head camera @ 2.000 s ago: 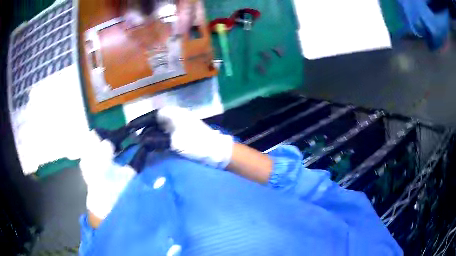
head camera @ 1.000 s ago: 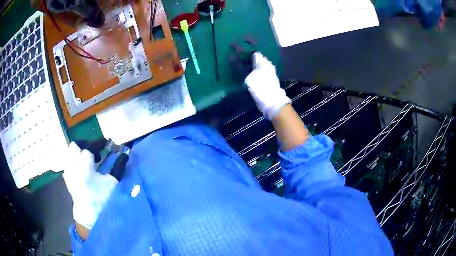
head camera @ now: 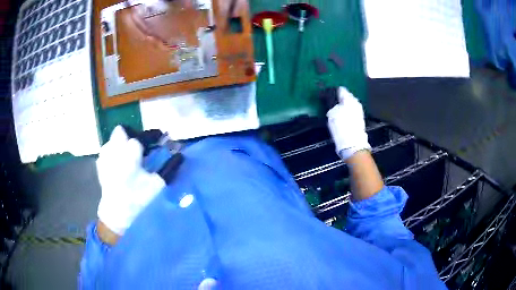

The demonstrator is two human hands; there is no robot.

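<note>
My left hand [head camera: 127, 178], in a white glove, is at the lower left by the bench's front edge. It holds a dark object with a greyish metal-like part [head camera: 161, 150]; its exact kind is blurred. My right hand [head camera: 348, 122], also white-gloved, is over the right part of the green mat [head camera: 283, 102]. Its dark fingertips [head camera: 330, 97] point at the mat near small dark pieces [head camera: 321, 65]. Whether it grips one cannot be told.
An orange-brown fixture [head camera: 235, 68] with a silver frame [head camera: 209, 62] stands on the mat above a printed paper [head camera: 226, 113]. A parts tray [head camera: 54, 124] lies left, a white tray [head camera: 416, 45] right. Two thin tools [head camera: 269, 56] rest by red round pieces. A wire rack [head camera: 447, 170] is at lower right.
My right hand has moved from beside my left hand, out to the right over the mat by the small dark pieces. My left hand still holds the dark object. The view has shifted.
</note>
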